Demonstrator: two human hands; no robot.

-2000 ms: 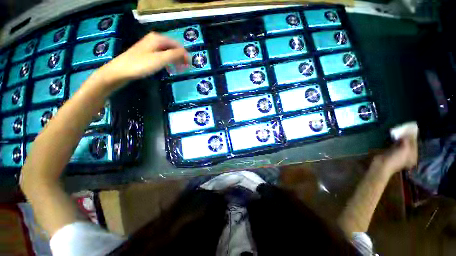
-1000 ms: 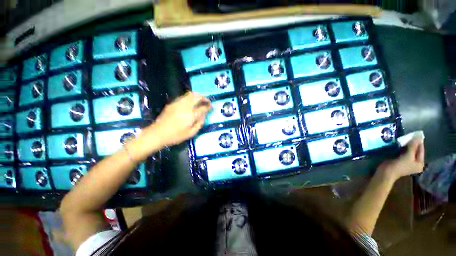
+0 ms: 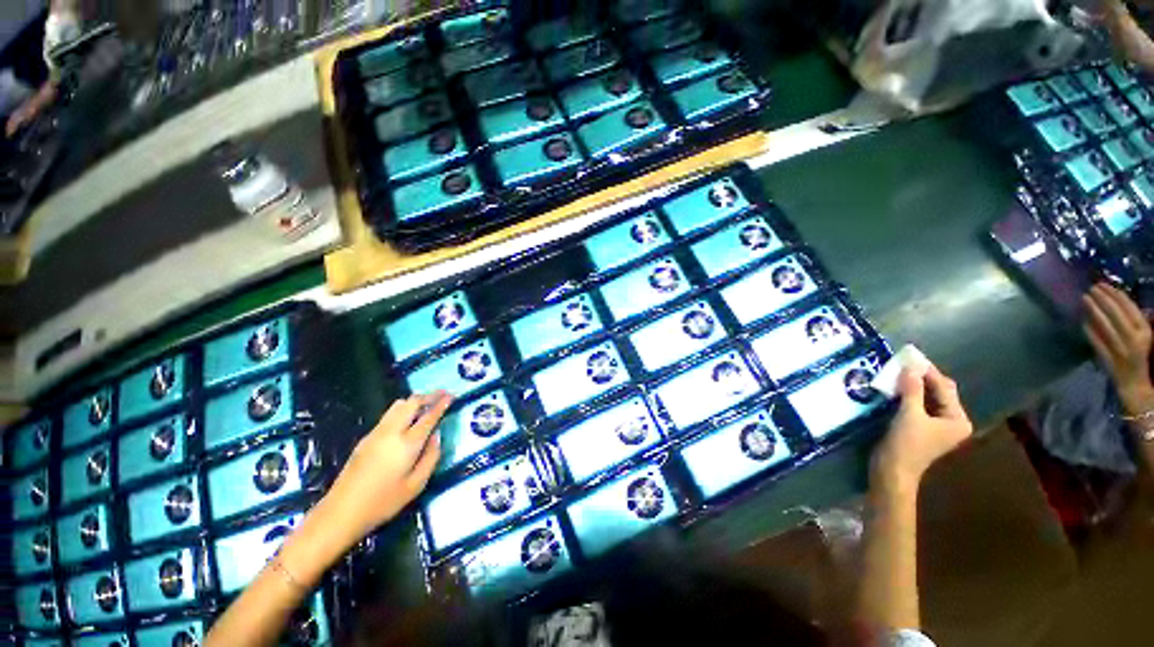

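Observation:
A black blister tray [image 3: 532, 281] lies before me with rows of flat teal panels, several white under glare; one pocket in its far row is empty. My left hand [image 3: 403, 453] is at the tray's left side, its fingertips at the left edge of a teal panel [image 3: 471, 430]; whether it grips the panel cannot be told. My right hand [image 3: 921, 423] is at the tray's near right corner and pinches a small white wiping cloth [image 3: 901, 369].
Another tray of panels [image 3: 209, 423] lies left. Beyond, a filled tray [image 3: 563, 139] rests on a tan board [image 3: 544, 234]. A white bottle [image 3: 260, 187] and clear plastic bag [image 3: 943, 51] lie further off. At right are a purple smartphone [image 3: 1040, 257], another tray and another person's hand [image 3: 1119, 331].
The view has shifted and turned, showing more beyond the trays and at the right. My left hand stays near the same left-column panel. My right hand, still holding the cloth, is now closer to the tray.

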